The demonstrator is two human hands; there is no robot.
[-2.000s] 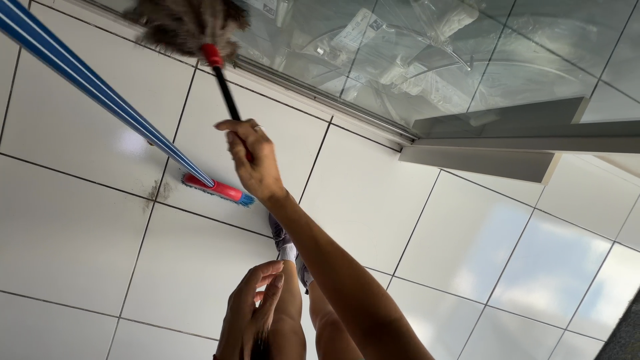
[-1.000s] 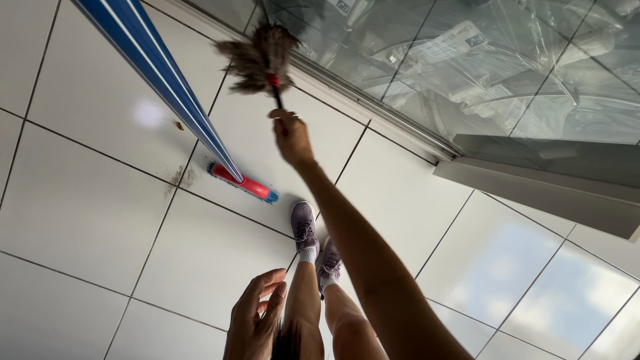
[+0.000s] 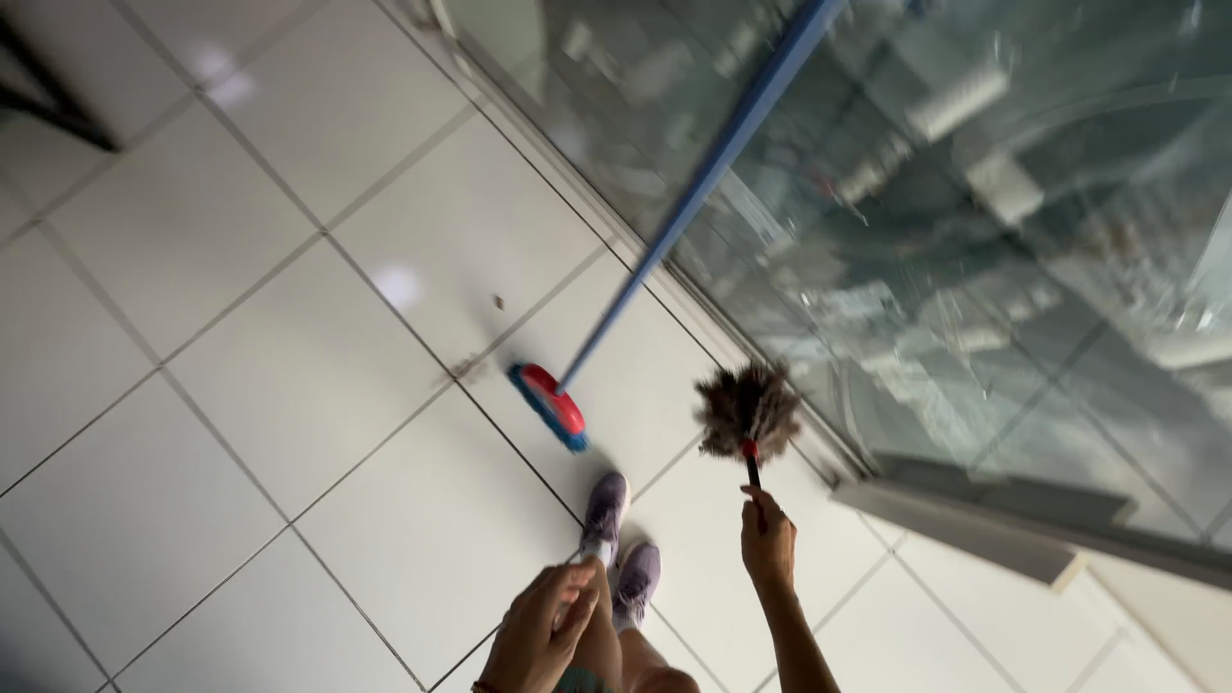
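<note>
A feather duster (image 3: 749,409) with brown plumes, a red collar and a black handle is upright in my right hand (image 3: 769,539), whose fingers are wrapped around the handle. My left hand (image 3: 547,621) is at the bottom centre, in front of my leg, with its fingers bent and nothing seen in them. Ahead of my shoes stands a broom (image 3: 558,397) with a red head and blue bristles on the tiles. Its blue pole (image 3: 688,200) slants up to the right, past the glass; no hand is on it in view.
A glass panel (image 3: 924,289) in a metal frame runs along the right, with clear plastic-wrapped items visible through it. A small brown bit (image 3: 499,302) and a dark smudge (image 3: 467,371) are on the white tiled floor (image 3: 260,404). A dark metal leg (image 3: 58,106) shows at upper left.
The broom's pole leaned to the upper left before and now leans to the upper right. My right hand, still on the duster, is farther from my left hand. The view has turned and shifted.
</note>
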